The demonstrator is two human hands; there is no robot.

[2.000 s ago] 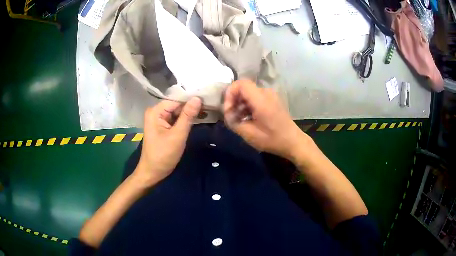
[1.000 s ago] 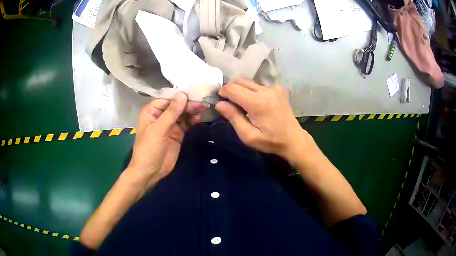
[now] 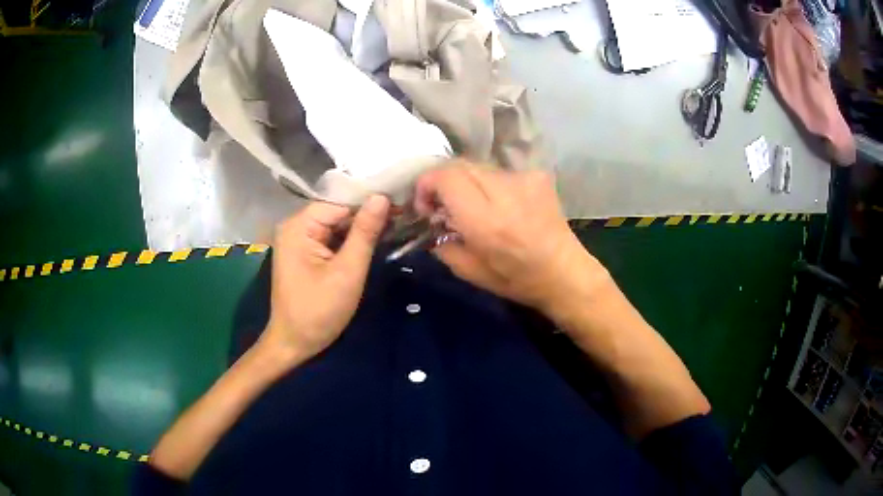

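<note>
A beige jacket (image 3: 242, 107) lies bunched at the table's front left, with a white inner piece (image 3: 334, 102) showing between its folds. My left hand (image 3: 324, 262) pinches the jacket's near edge between thumb and fingers. My right hand (image 3: 494, 228) is beside it at the same edge, blurred. A small metallic tool (image 3: 411, 244), perhaps thread snips, sticks out from its fingers towards the left. Whether the right fingertips also touch the cloth cannot be told.
The pale grey table (image 3: 620, 145) bears dark-handled scissors (image 3: 709, 102), white printed sheets (image 3: 663, 34), a green pen (image 3: 753, 89), a pink cloth (image 3: 799, 82) and a small white slip (image 3: 758, 158) at the right. Another printed sheet (image 3: 162, 21) lies at the back left.
The right hand has turned, and the metallic tool now shows below its fingers. The left hand has moved slightly right since one second ago. The jacket's folds have shifted a little.
</note>
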